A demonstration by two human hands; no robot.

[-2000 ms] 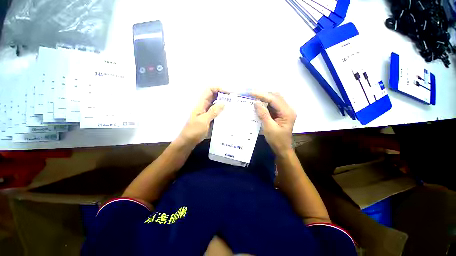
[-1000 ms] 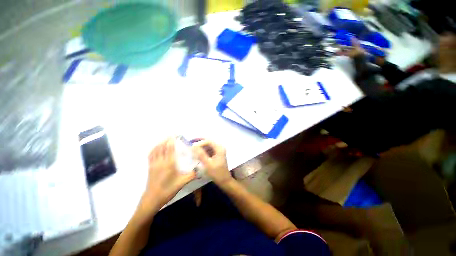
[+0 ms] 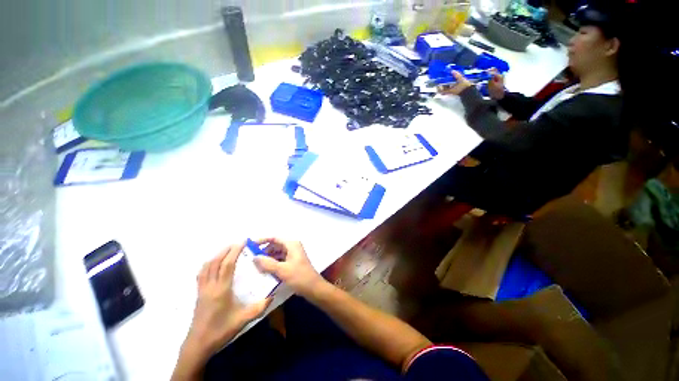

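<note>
A white retail carton [image 3: 250, 281] with a blue end flap is between my hands at the table's front edge. My left hand [image 3: 217, 305] holds its left side, the thumb across its lower part. My right hand [image 3: 289, 266] holds its upper right end, thumb and fingers at the blue flap. The fingers hide part of the carton. Overlapping open boxes [image 3: 339, 184] with blue flaps lie right of centre. Another box [image 3: 403, 152] lies to their right, cable picture up.
A smartphone [image 3: 114, 283] lies at left, near white boxes [image 3: 56, 350] and a clear plastic bag [image 3: 28, 216]. Behind are a green basket [image 3: 145, 108], a blue block [image 3: 296, 101] and heaped black cables [image 3: 365, 82]. A person [image 3: 551, 126] works at right, above open brown cartons [image 3: 595, 260].
The view has swung right and up, showing the person and basket more fully. The carton, upright and printed side up earlier, is now tilted, with its blue flap showing under my right fingers.
</note>
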